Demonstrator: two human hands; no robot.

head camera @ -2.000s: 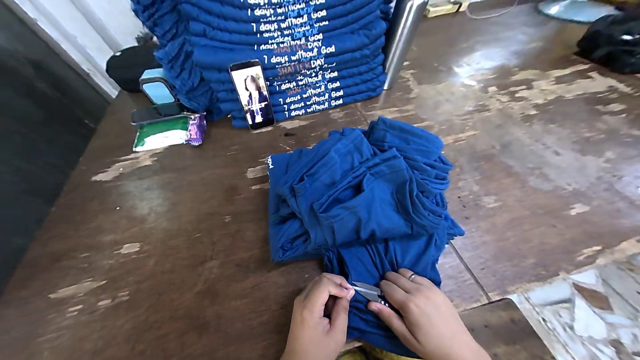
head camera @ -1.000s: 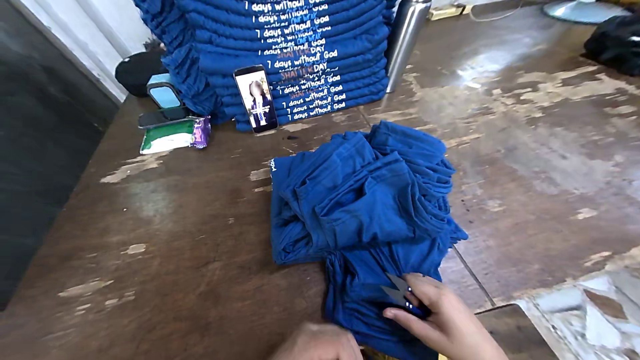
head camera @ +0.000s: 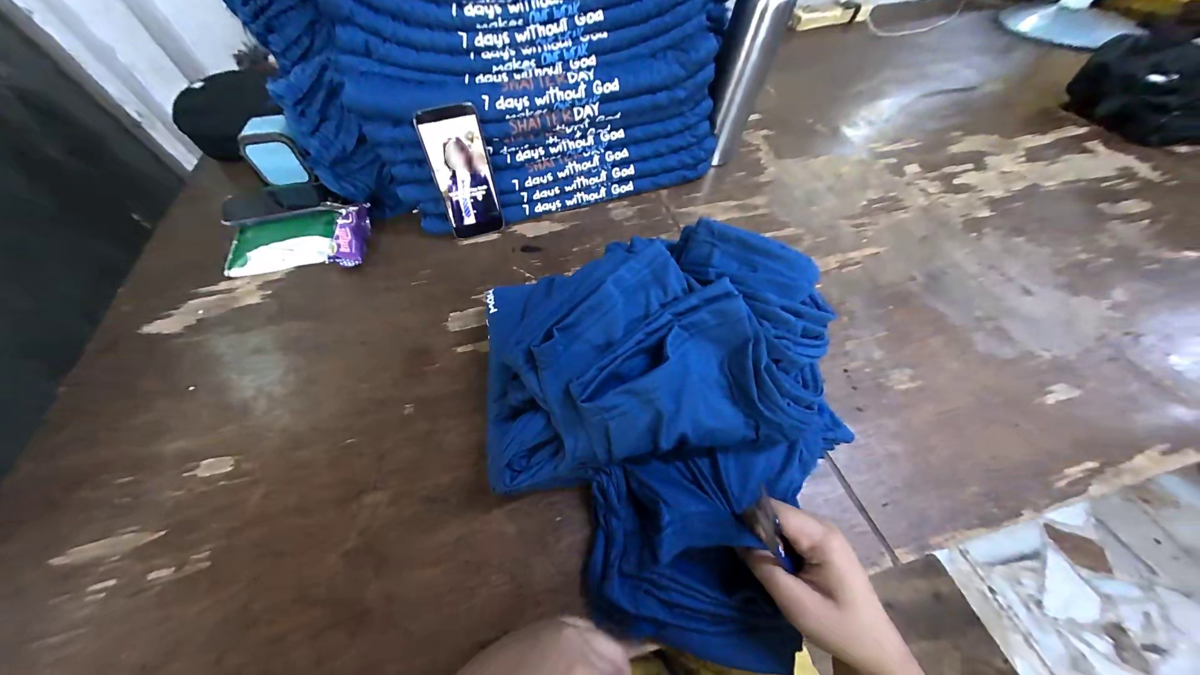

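A crumpled pile of blue printed shirts (head camera: pixel 656 366) lies on the wooden table, its near end hanging toward me. My right hand (head camera: pixel 820 581) is closed around small thread snips (head camera: pixel 771 534), the blades pointing up and left over the cloth. Blurred at the bottom edge is my left hand (head camera: pixel 562 647), beside the lower left of the cloth; its fingers are too blurred to show whether they grip anything.
Behind the pile rises a tall stack of folded blue shirts (head camera: pixel 562 103) with a phone (head camera: pixel 459 171) leaning on it. A steel bottle (head camera: pixel 750 75) stands to its right, a green and purple packet (head camera: pixel 295 239) to its left. Black cloth (head camera: pixel 1139 89) lies far right.
Two seconds ago both hands were together at the near cloth by the snips. My left hand has since moved down to the bottom edge; my right hand still holds the snips.
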